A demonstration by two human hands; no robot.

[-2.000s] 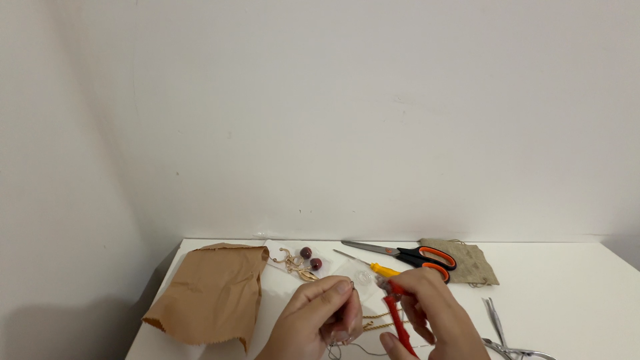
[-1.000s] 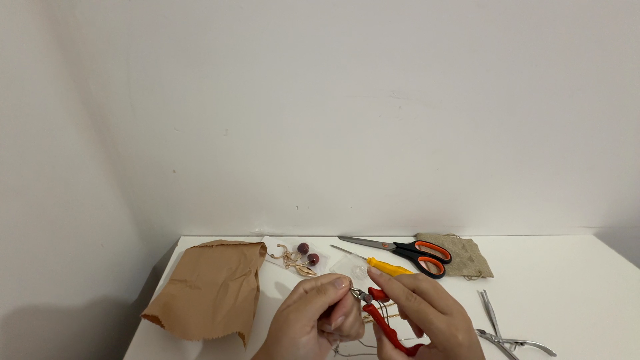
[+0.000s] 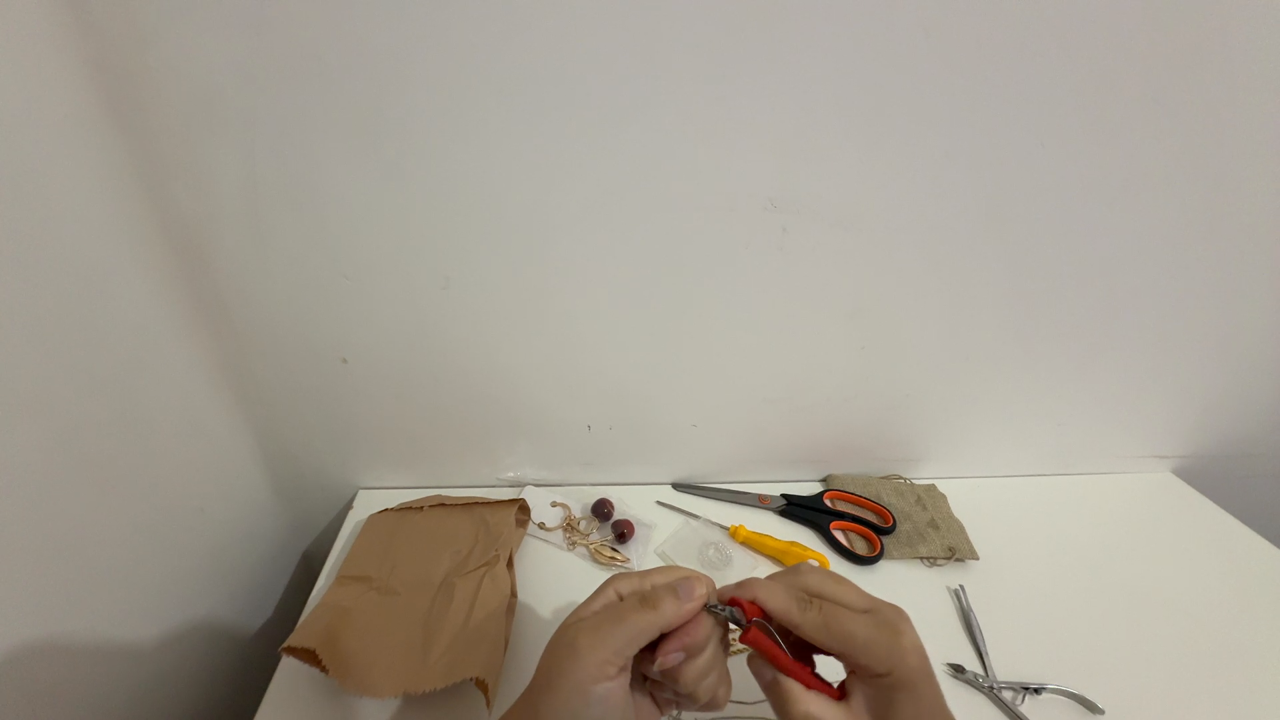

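Near the bottom centre, my right hand point(image 3: 850, 640) grips small pliers with red handles point(image 3: 785, 660). The metal jaws of the pliers touch the thumb and fingertips of my left hand point(image 3: 640, 640), which are pinched together. Whatever lies between those fingertips is too small or hidden to tell. A bit of gold-coloured chain shows behind the pliers, and a thin cord or wire lies below the hands. Just beyond the hands are a yellow-handled screwdriver point(image 3: 775, 546) and a small clear plastic bag point(image 3: 700, 548) with a transparent coil in it.
A brown paper bag point(image 3: 420, 600) lies at left. Beside it, gold-coloured jewellery with dark red beads point(image 3: 622, 530) rests on clear plastic. Black-and-orange scissors point(image 3: 800, 508) overlap a burlap pouch point(image 3: 925, 515) near the wall. Metal cuticle nippers point(image 3: 1020, 688) lie at right on the white table point(image 3: 1120, 560).
The red-handled pliers have swung to the left, and their jaws have come to my left fingertips. My left hand has stayed in nearly the same place.
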